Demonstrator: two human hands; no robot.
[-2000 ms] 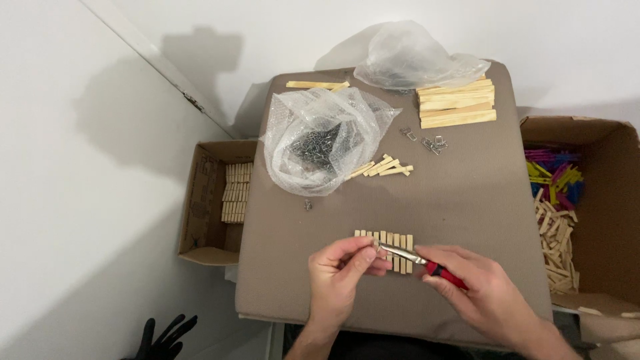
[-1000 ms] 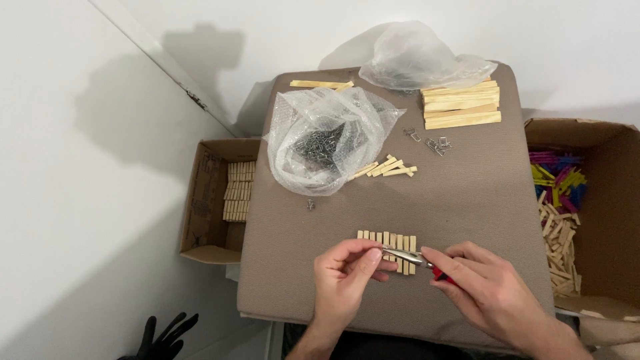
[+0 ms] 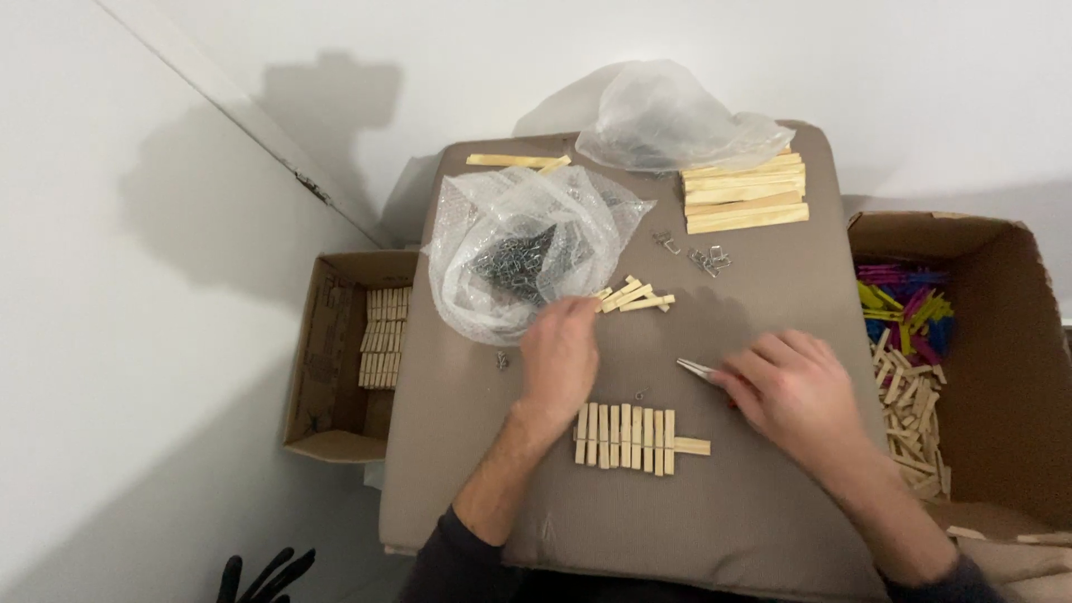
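My left hand (image 3: 559, 360) is at the left end of a small pile of wooden clothespin pieces (image 3: 641, 296), beside the bubble-wrap bag (image 3: 469, 293) of metal springs (image 3: 517, 261); its fingertips are blurred, so any grip is unclear. My right hand (image 3: 791, 389) holds pliers (image 3: 695, 368), jaws pointing left above the padded surface. Between and below the hands, a row of wooden clothespins (image 3: 626, 438) sits side by side on a flat wooden stick (image 3: 693, 446) that sticks out at the right. A single metal spring (image 3: 641, 393) lies just above the row.
Flat wooden sticks (image 3: 745, 197) are stacked at the back right beside a clear plastic bag (image 3: 670, 117). Loose springs (image 3: 710, 260) lie in front. A left cardboard box (image 3: 314, 360) holds rows of clothespins; a right one (image 3: 1005, 335) holds coloured and wooden clothespins. A black glove (image 3: 268, 578) shows bottom left.
My left hand has moved from the clothespin row up to the small pile of pieces. My right hand, with the pliers, has moved right, away from the row. The clothespin row is now uncovered.
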